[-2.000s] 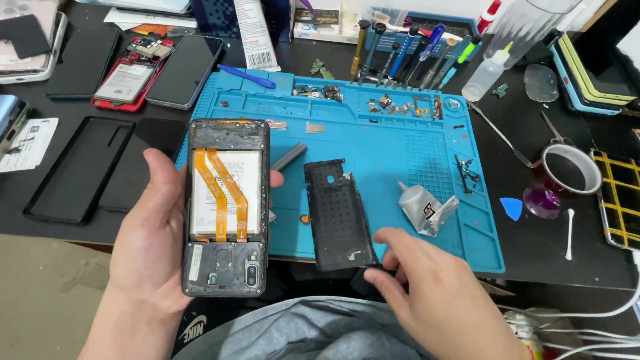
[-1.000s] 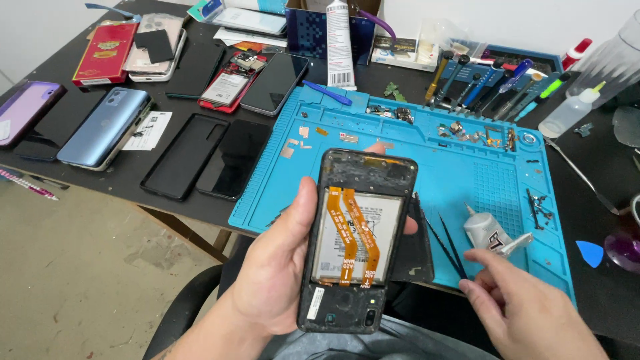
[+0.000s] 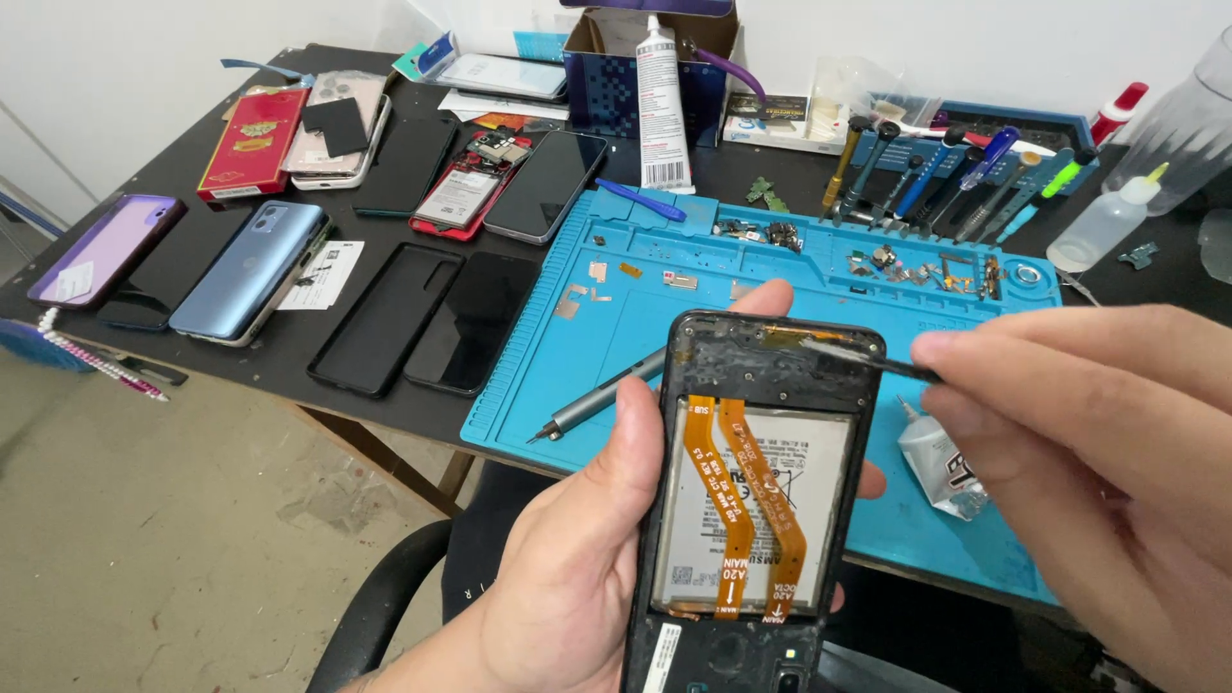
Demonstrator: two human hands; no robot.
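Observation:
My left hand [image 3: 577, 568] holds an opened smartphone [image 3: 770, 366] with its inside facing me. Two orange flex cables [image 3: 717, 491] run over its silver battery [image 3: 818, 462]. Between the thumb and fingers of my right hand [image 3: 1097, 433] is a thin dark tool, likely tweezers [image 3: 895, 366], whose tip lies over the phone frame's top end. Under the phone is a blue silicone repair mat [image 3: 616, 337], on which a grey pen-shaped screwdriver [image 3: 597, 395] rests left of the phone. A crumpled small squeeze tube [image 3: 938, 462] lies partly behind my right hand.
Screwdrivers [image 3: 924, 183] stand in a rack behind the mat, whose trays hold small parts [image 3: 885, 265]. A squeeze bottle [image 3: 1102, 226] stands at the right. Several phones [image 3: 255, 269], a black case [image 3: 385, 318] and a red box [image 3: 255, 140] lie at the left. A chair armrest [image 3: 385, 616] is below the table edge.
My right hand let go of a black phone cover seen beside the phone two seconds ago, and now holds the thin tool at the phone's top end. The view has turned left.

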